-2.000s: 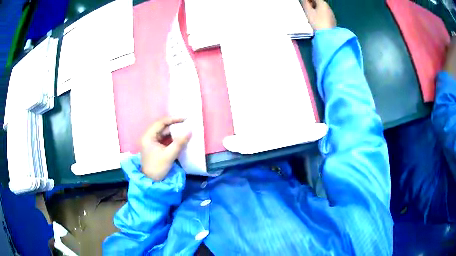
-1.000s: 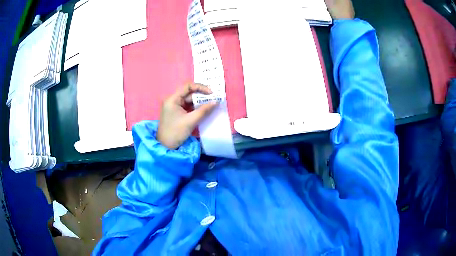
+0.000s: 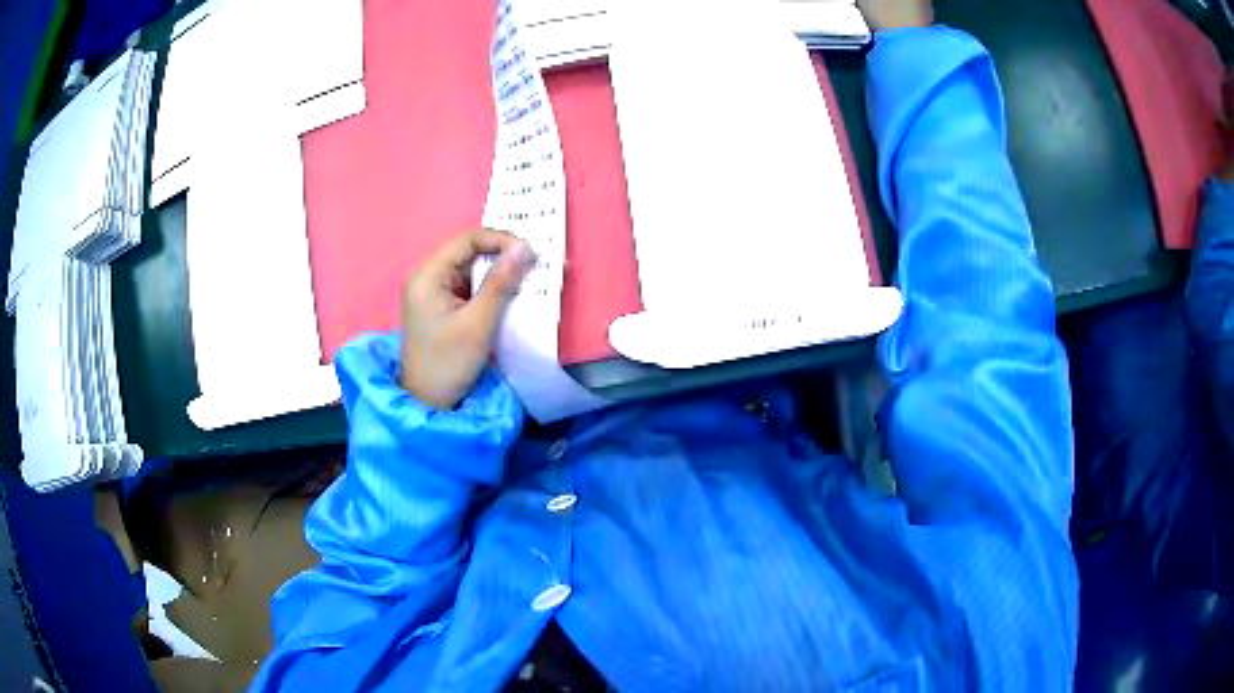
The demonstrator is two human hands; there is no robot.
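A white label strip [image 3: 531, 176] with a column of small printed labels runs down the red sheet [image 3: 406, 149] toward me. Its plain end hangs at the table edge. My left hand [image 3: 464, 301] pinches the strip's left side between thumb and fingers, low down. A white box blank [image 3: 738, 176] lies right of the strip, with a small printed mark on its rounded near flap. My right hand [image 3: 899, 12] is at the blank's far right corner, mostly cut off by the top edge, so its grip cannot be told.
Another white blank [image 3: 257, 244] lies left of the strip. A stack of blanks [image 3: 88, 298] stands at the far left of the dark-green table [image 3: 1042, 122]. Brown cardboard [image 3: 257, 542] lies below. At the right are another red sheet [image 3: 1164, 108] and a person's blue sleeve [image 3: 1214, 257].
Two seconds ago the near flap showed no mark; a printed mark shows since one second ago. My left hand first rose along the strip, then the view shifted slightly. My right hand stays at the far corner.
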